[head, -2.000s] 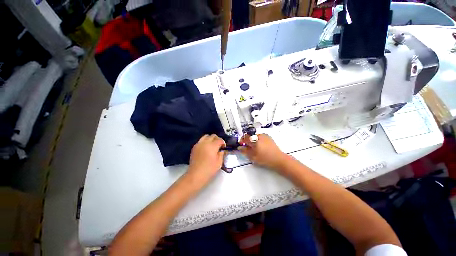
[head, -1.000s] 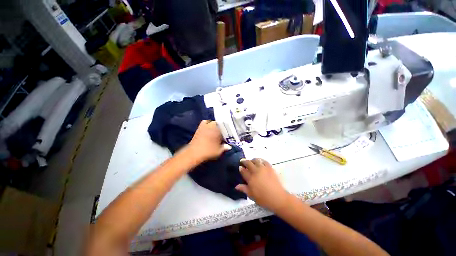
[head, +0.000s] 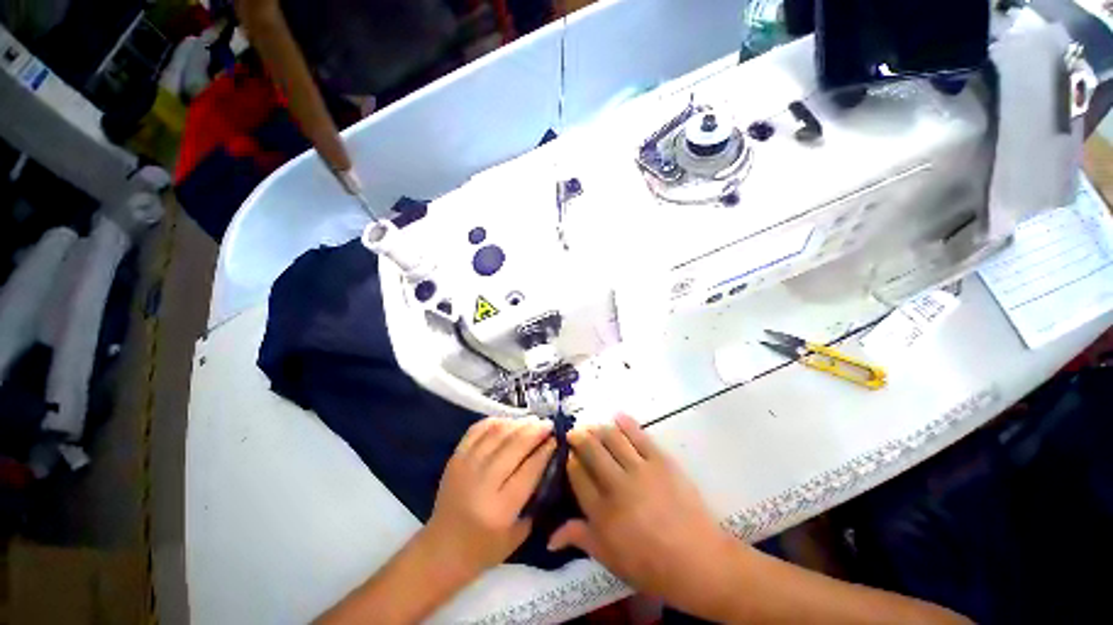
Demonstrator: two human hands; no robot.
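The dark navy cloth [head: 348,385] lies left of the needle and runs down under my hands to the table's front edge. My left hand [head: 494,482] grips the cloth just in front of the presser foot [head: 543,388], fingertips close to it. My right hand [head: 635,507] is beside it on the right, fingers on the same cloth, thumb apart and lower. A narrow dark fold of cloth stands up between the two hands. The white sewing machine [head: 635,256] has its needle area at the fingertips. The needle tip is too small to make out.
Yellow thread snips [head: 842,364] lie on the table right of the needle. A printed paper [head: 1052,275] is at the right end. A wooden-looking rod [head: 299,98] stands behind the machine's left end. A pale blue trough [head: 275,226] runs along the back. Dark cloth [head: 1001,488] is below right.
The view has moved closer to the machine. My hands have come together at the presser foot. The cloth between them is now bunched into a narrow fold.
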